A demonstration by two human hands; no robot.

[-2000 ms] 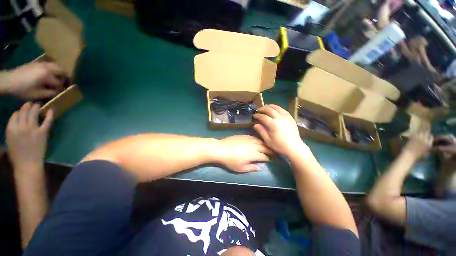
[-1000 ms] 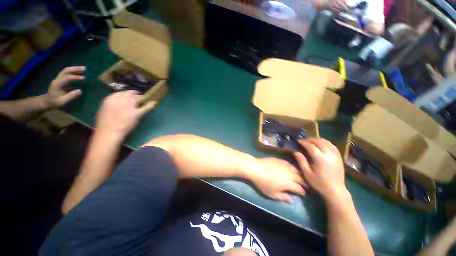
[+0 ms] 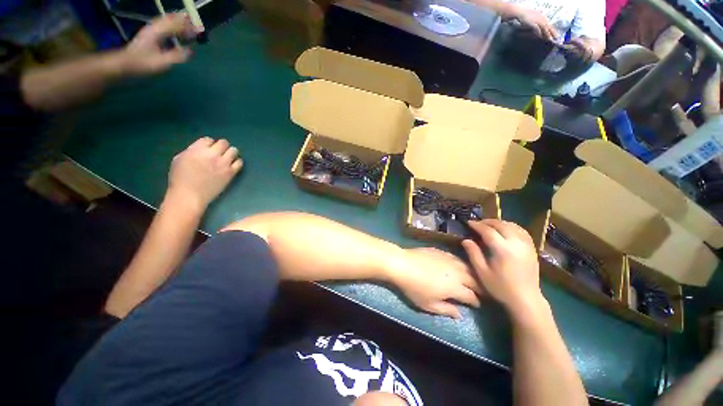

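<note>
An open brown carton (image 3: 453,231) stands on the green bench with its lid up. A coiled black cable (image 3: 440,204) and a dark block lie inside. My right hand (image 3: 505,262) rests at its front right corner, fingertips over the edge; whether they grip is unclear. My left hand (image 3: 438,281) lies palm down on the bench in front of the carton, holding nothing, close beside my right hand.
Another open carton (image 3: 337,186) with black cable stands to the left. Two joined or adjacent cartons (image 3: 583,281) stand right. A neighbour's hand (image 3: 204,168) rests at left, the other reaches back. A dark cabinet (image 3: 396,55) with a disc stands behind.
The neighbour's carton has moved right, beside mine, and the neighbour's hands are off it. The view has shifted left since the oldest frame. My hands remain at the carton.
</note>
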